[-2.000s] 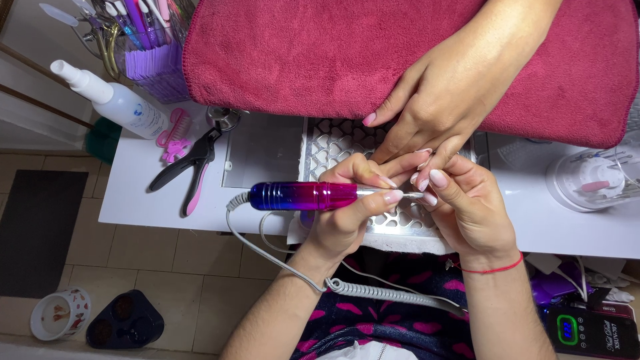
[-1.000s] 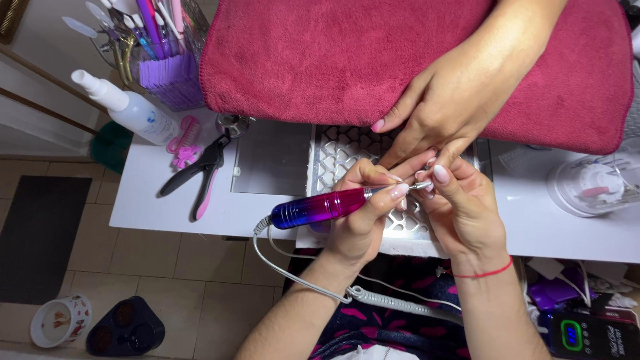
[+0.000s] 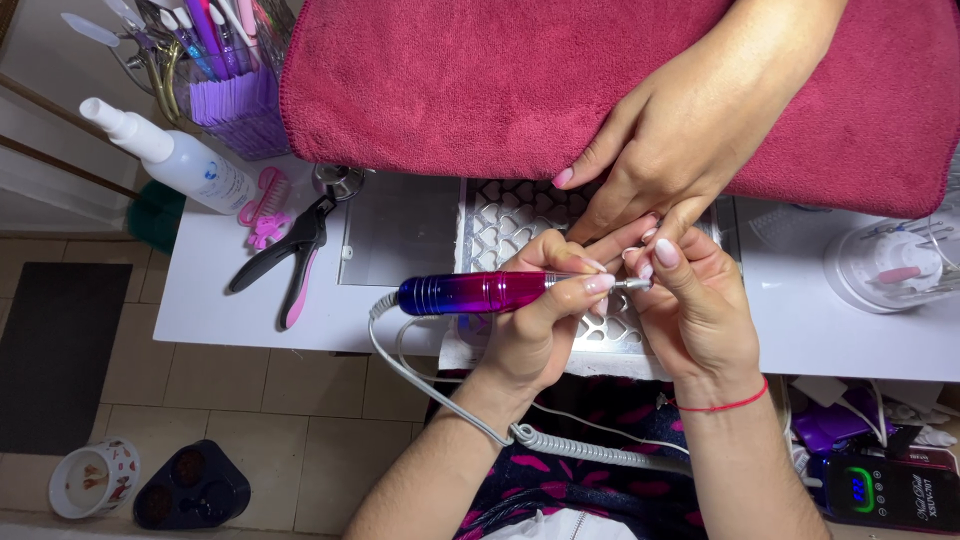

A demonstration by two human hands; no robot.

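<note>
My left hand (image 3: 540, 307) holds a blue-to-magenta nail drill handpiece (image 3: 480, 292) like a pen, its metal bit (image 3: 634, 284) pointing right at a fingertip. Red string circles the wrist of my right hand (image 3: 701, 307), whose thumb and fingers pinch a finger of another person's hand (image 3: 667, 142). That hand reaches down from the top right over a dark red towel (image 3: 450, 90), palm down, with pink nails. Exactly where the bit touches is hidden by fingertips. Beneath the hands lies a metal grille with heart-shaped openings (image 3: 510, 217).
On the left of the white table (image 3: 405, 334) are a black and pink tip cutter (image 3: 296, 251), a pink brush (image 3: 268, 199), a spray bottle (image 3: 202, 169) and a tool holder (image 3: 240, 105). A bit stand (image 3: 885, 266) is right. The handpiece's coiled cord (image 3: 592, 446) crosses my lap; a drill control unit (image 3: 889, 491) sits lower right.
The handpiece, roughly level two seconds ago, tilted up to the right one second ago and is now nearly level again. Both my hands keep their holds.
</note>
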